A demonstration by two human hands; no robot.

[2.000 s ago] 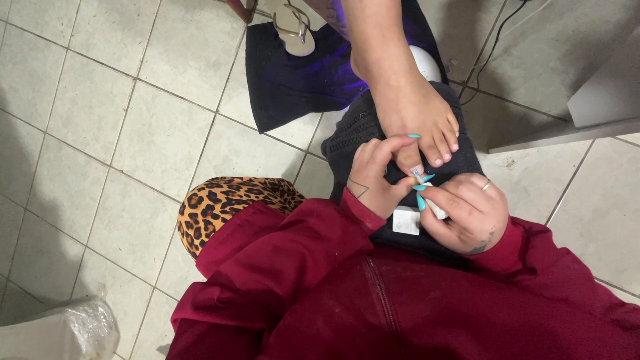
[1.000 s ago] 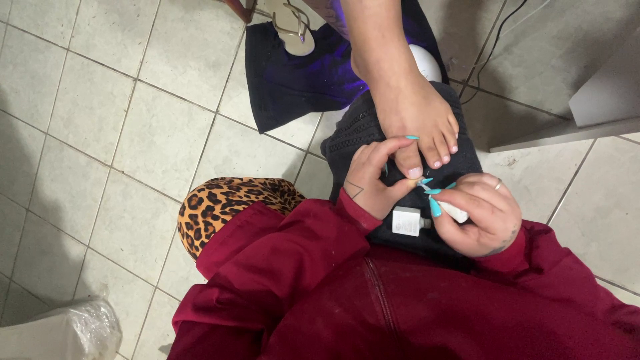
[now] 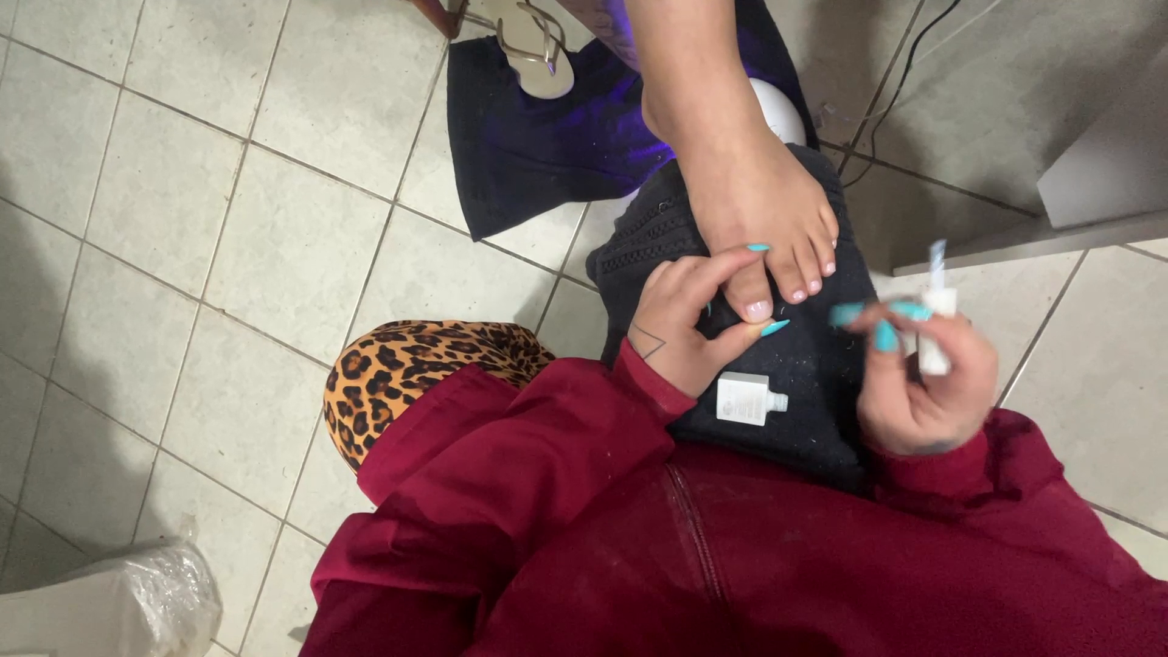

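Another person's bare foot (image 3: 762, 196) rests on a dark towel (image 3: 812, 365) over my lap. My left hand (image 3: 689, 319) grips its big toe (image 3: 748, 297) between thumb and forefinger. Off to the right of the foot, my right hand (image 3: 931, 383) holds the white cap of a nail polish brush (image 3: 937, 265), bristle end pointing up; that hand is partly blurred. An uncapped white polish bottle (image 3: 744, 399) lies on its side on the towel, just below my left hand, its neck toward the right.
A flip-flop (image 3: 538, 55) lies on a dark cloth (image 3: 511, 164) on the tiled floor. Behind the foot is a white rounded object (image 3: 780, 114) near purple light. A grey furniture edge (image 3: 985, 246) stands at right, by a black cable (image 3: 876, 137). Clear plastic wrap (image 3: 173, 593) sits at lower left.
My right hand has moved away from the big toe to the right, with the brush now pointing up. My left hand remains at the toe.
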